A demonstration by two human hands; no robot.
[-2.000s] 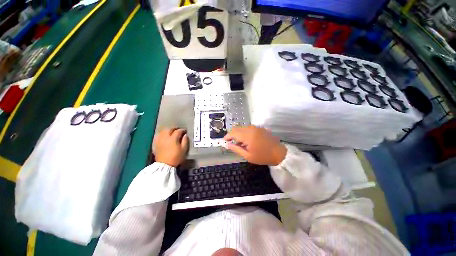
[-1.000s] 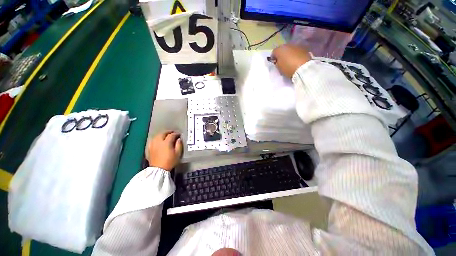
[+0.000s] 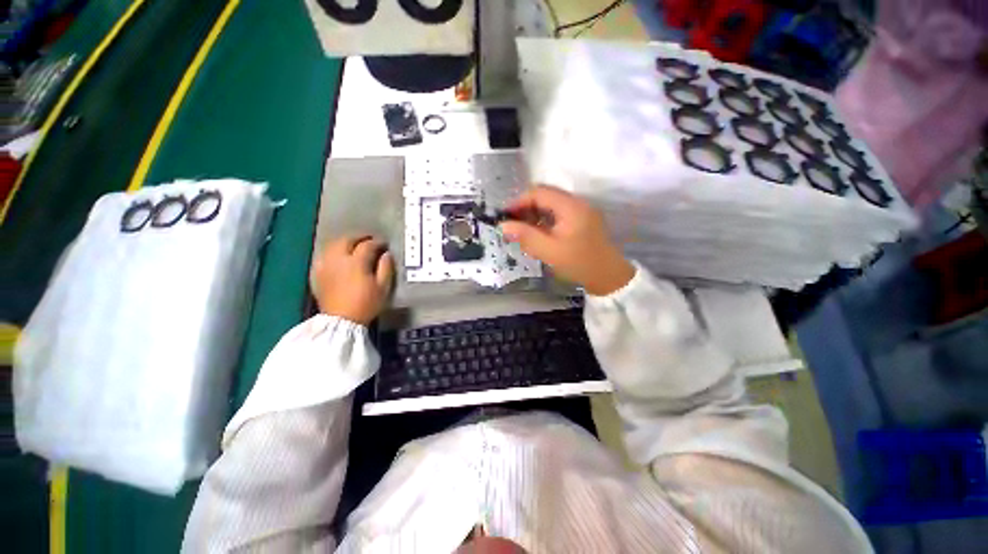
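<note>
The fixture (image 3: 463, 232), a black block with a round seat, sits on the perforated base plate (image 3: 428, 179). My right hand (image 3: 566, 235) is just right of the fixture and pinches a small black watch case (image 3: 505, 216) between thumb and fingers; the fingers partly hide it. My left hand (image 3: 354, 279) rests on the plain left part of the plate, fingers curled, with nothing seen in it. More black watch cases lie in rows on the thick white foam stack (image 3: 607, 206) at right. Three cases lie in a line on the left foam stack (image 3: 119, 335).
The keyboard (image 3: 488, 352) is below the plate. The laser head (image 3: 419, 71) hangs above the plate's far end. A black square piece (image 3: 402, 123), a sample ring (image 3: 434, 123) and a small black block (image 3: 503, 127) lie behind the plate. The green belt (image 3: 284, 97) runs at left.
My right hand has come back from the far left corner of the right foam stack to the fixture, with a watch case in it. My left hand stays on the plate. The view has tilted down.
</note>
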